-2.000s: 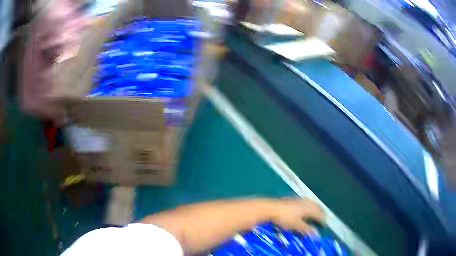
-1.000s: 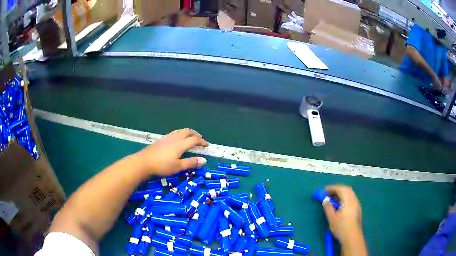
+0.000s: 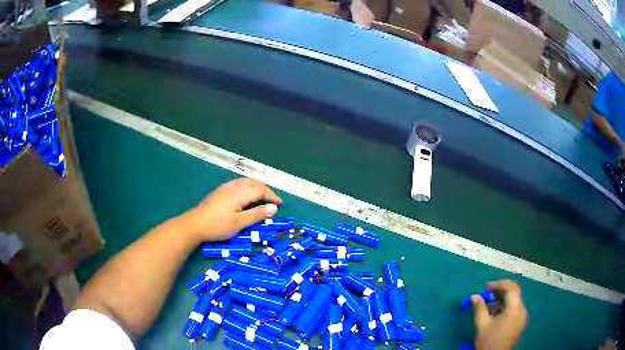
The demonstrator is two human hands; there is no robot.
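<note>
Many blue batteries (image 3: pixel 312 307) with small white labels lie in a loose heap on the green worktop. My left hand (image 3: pixel 240 208) rests at the heap's upper left, by the pale edge strip, thumb and fingers apart, with nothing visible in it. My right hand (image 3: pixel 501 318), right of the heap, pinches one blue battery (image 3: pixel 478 299) between thumb and fingers. Part of another blue battery shows at the bottom edge below it. A white fan body (image 3: pixel 423 164) lies on the dark green conveyor, round head away from me and handle towards me.
The worn cream edge strip (image 3: pixel 325 195) runs between worktop and conveyor (image 3: pixel 288 130). A brown carton (image 3: pixel 51 219) full of blue batteries stands at the left. A white strip (image 3: pixel 471 85) lies on the far ledge. A person in blue (image 3: pixel 606 113) is at the far right.
The view has swung from the carton to the heap, then tilted. My right hand has come into view and still pinches the battery. My left hand stays by the heap's upper left.
</note>
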